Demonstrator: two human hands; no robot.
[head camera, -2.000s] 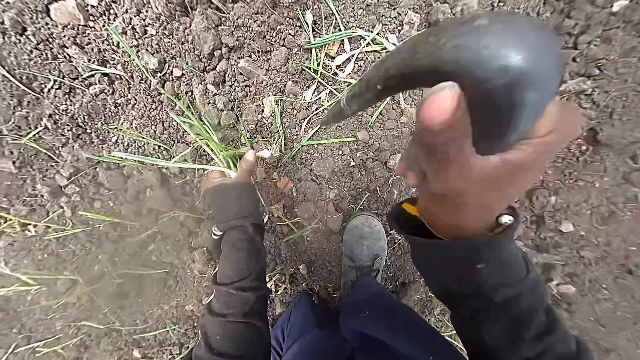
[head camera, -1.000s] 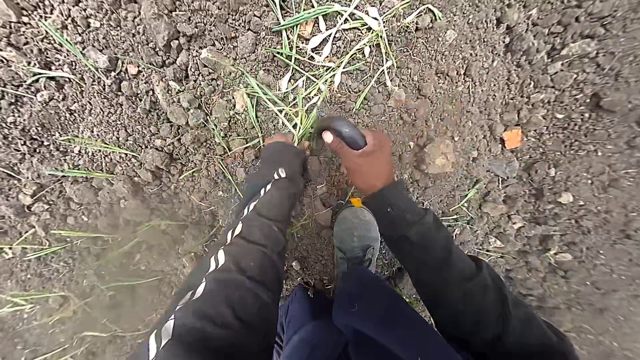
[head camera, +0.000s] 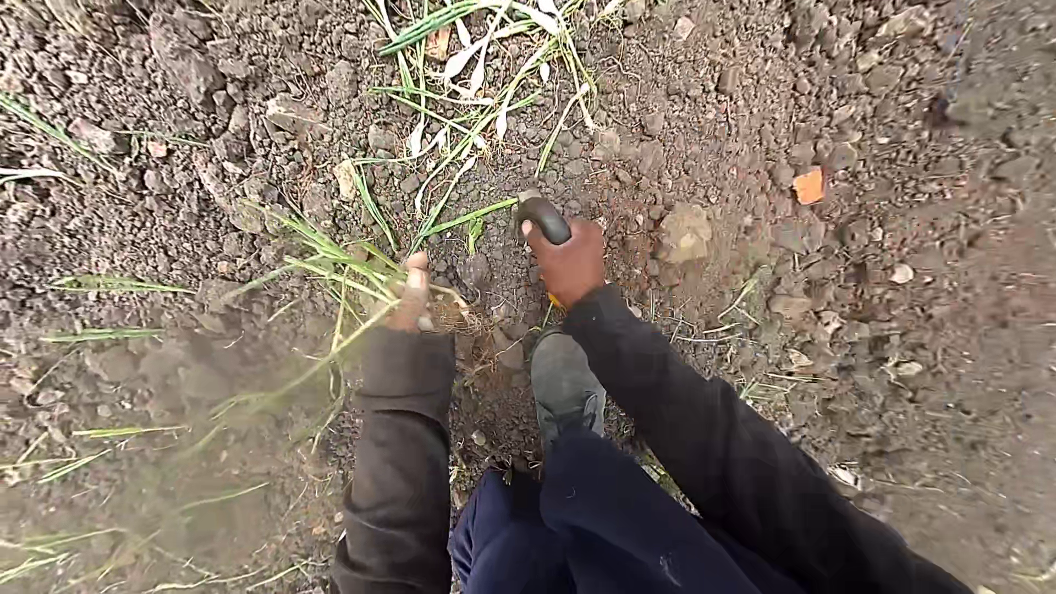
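My left hand (head camera: 411, 299) is closed around a bunch of green onion-like plants (head camera: 351, 268), leaves toward the left and roots with soil hanging on the right. To its right, my right hand (head camera: 569, 260) grips a dark curved handle or horn-shaped tool (head camera: 544, 219); its far end is low near the soil and partly hidden. A green leaf touches the soil beside that tool. Above both hands, a loose pile of pulled plants with white bulbs (head camera: 470, 70) lies on the ground.
Lumpy brown soil with stones surrounds me. My grey shoe (head camera: 565, 384) stands just below my right hand. A flat pale stone (head camera: 685, 233) and an orange fragment (head camera: 809, 186) lie to the right. Green plants (head camera: 120, 285) grow in rows at the left.
The right hand has come down from its raised place with the curved tool. Since one second ago, the left hand has moved left, away from the tool, and its bunch shows again.
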